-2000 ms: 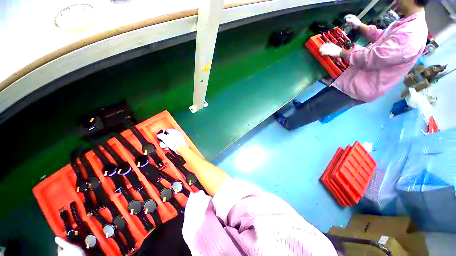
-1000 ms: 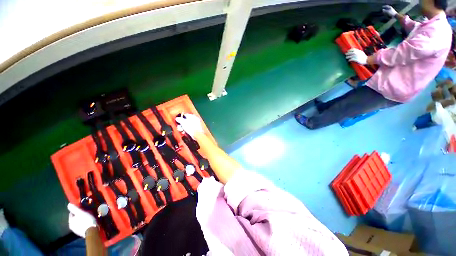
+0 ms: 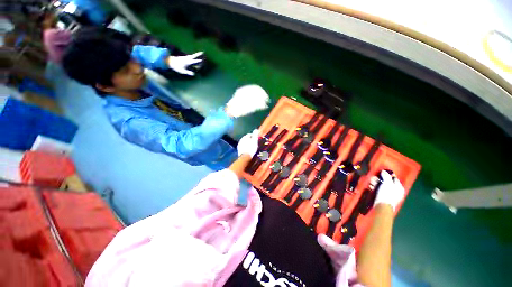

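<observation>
The orange-red watch tray (image 3: 283, 106) lies tilted in view on the green belt, with black-strapped wristwatches (image 3: 305, 193) in rows in its compartments. My left hand (image 3: 248, 143), white-gloved, is closed on the tray's left edge. My right hand (image 3: 390, 190), also white-gloved, is at the tray's right end with its fingers on a wristwatch (image 3: 375, 180); the fingers partly hide it. A small open black watch box (image 3: 332, 100) is beyond the tray's far edge, with a watch-like glint in it.
A co-worker in a blue smock (image 3: 163, 132) is close at the left, gloved hands raised near the tray's left corner. A pale post (image 3: 477, 196) stands at the right. The white shelf (image 3: 449, 28) runs above. Stacked red trays (image 3: 73, 224) are at the lower left.
The view has swung left: the pink-smocked co-worker on the right is out of view and the blue-smocked one shows. My hands remain at the tray's two sides.
</observation>
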